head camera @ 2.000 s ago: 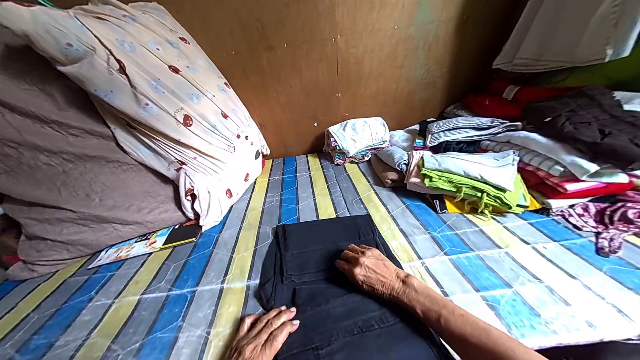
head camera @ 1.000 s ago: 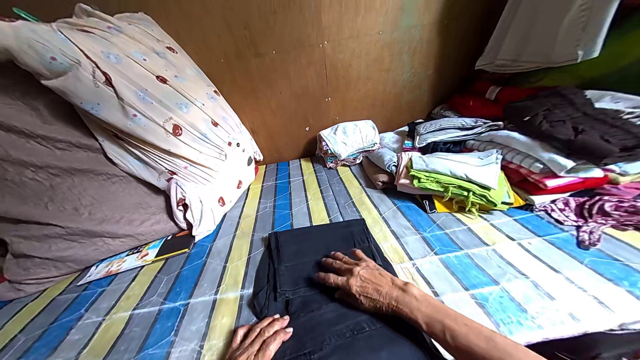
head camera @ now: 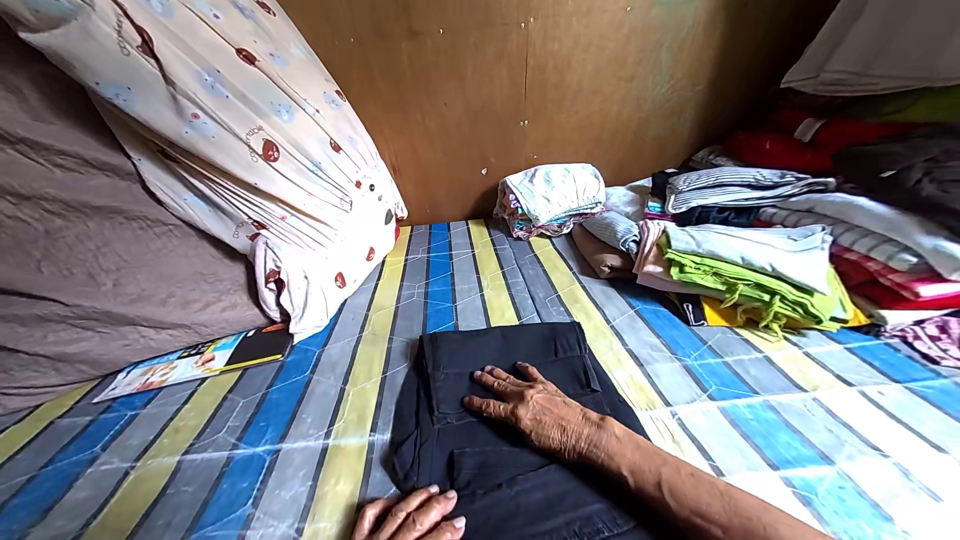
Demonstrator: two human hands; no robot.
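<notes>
A black garment with seams and a pocket flap, likely trousers (head camera: 510,480), lies folded on a striped sheet (head camera: 300,427) in blue, gray and yellow. My right hand (head camera: 536,409) rests palm down on its upper part, fingers slightly spread. At the bottom edge of the view, my left hand (head camera: 412,517) touches the garment's left side; its lower part is cut off. Neither hand grasps anything. The garment's near end runs out of view.
Folded clothes (head camera: 750,262) are piled at the right, beside a small stack of folded cloth (head camera: 555,195) against the wooden wall (head camera: 450,97). A printed pillow (head camera: 300,172), a gray-brown cloth (head camera: 112,247) and a flat printed item (head camera: 195,360) are at the left.
My right hand has flattened from a more curled pose, its fingers now spread over the black garment. My left hand stays by the garment's left side. The view has shifted slightly.
</notes>
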